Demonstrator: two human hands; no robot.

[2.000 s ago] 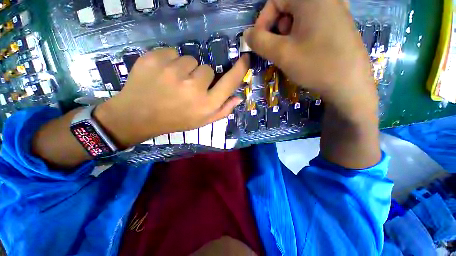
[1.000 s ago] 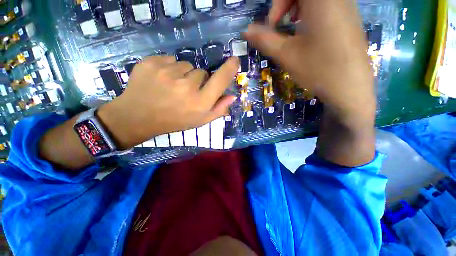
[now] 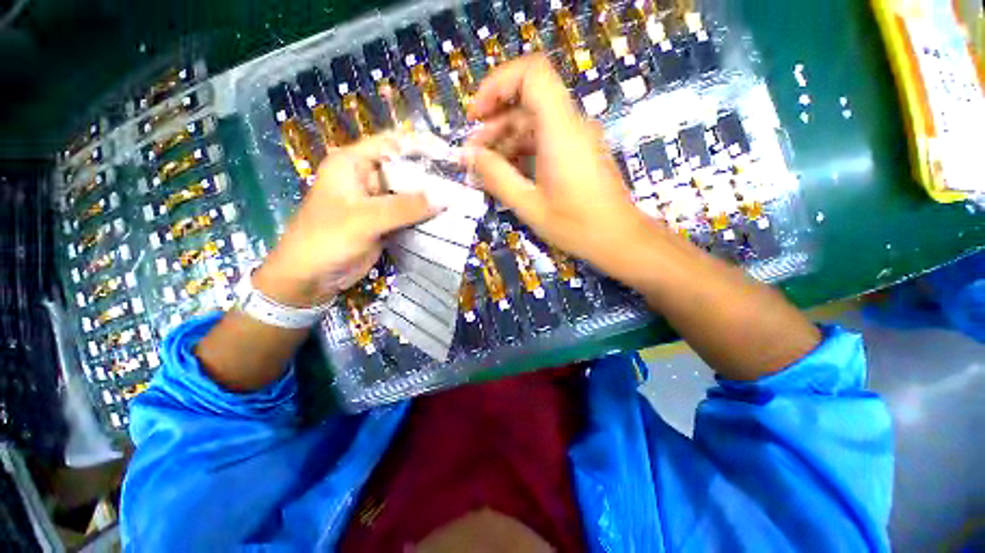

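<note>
My left hand (image 3: 343, 216) grips a white-grey adhesive sheet (image 3: 432, 275) with dark parallel lines, between thumb and fingers. The sheet hangs tilted over the clear blister tray (image 3: 400, 387). My right hand (image 3: 540, 173) is at the sheet's upper right edge, thumb and fingertips close together. Whether they hold a small piece cannot be told. Flex circuit modules, with black ends and amber middles, stand in rows in the tray, such as one at the upper left (image 3: 294, 135). My hands and the sheet hide several modules in the middle.
A second blister tray (image 3: 221, 200) with modules lying sideways is at the left. Dark trays (image 3: 24, 270) are at the far left edge. Tiny white bits (image 3: 803, 97) lie on the green mat (image 3: 853, 232). A yellow-rimmed bin (image 3: 918, 140) with papers is at the far right.
The view has shifted and turned, showing more of both trays. My left hand has lifted and turned the adhesive sheet up from the tray's near edge. My right hand has come to the sheet.
</note>
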